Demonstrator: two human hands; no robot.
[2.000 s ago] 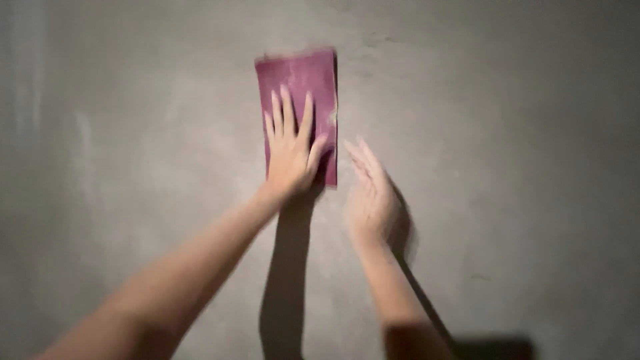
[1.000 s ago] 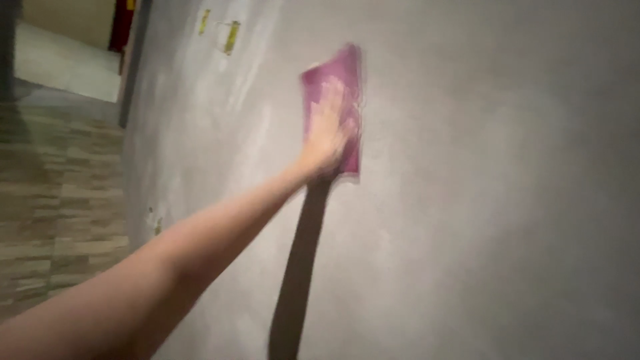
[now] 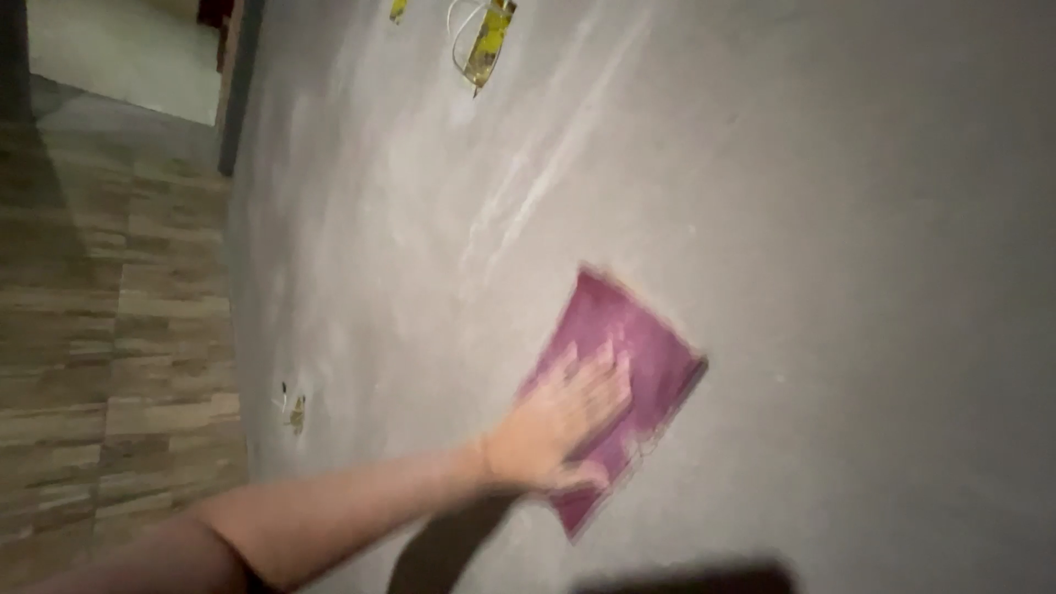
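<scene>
My left hand [image 3: 561, 421] lies flat on a purple rectangular sheet, perhaps sandpaper or cloth [image 3: 652, 355], and presses it against a grey plastered wall [image 3: 825, 247]. The fingers point up and to the right, with the thumb lower down near the sheet's right edge. The sheet is tilted, and its edges look slightly blurred and worn. Pale streaks run across the wall above it. My right hand is out of the picture.
Yellow electrical boxes [image 3: 491, 41] with loose white wire are set in the wall at the top. A smaller opening with wires [image 3: 297, 412] sits at the lower left. Beyond the wall's left edge is a floor of wood-look tiles [image 3: 165, 346].
My left hand and the purple sheet have moved down the wall, and the sheet has turned to a slant. My right hand, seen two seconds ago, has left the view. The view has swung left.
</scene>
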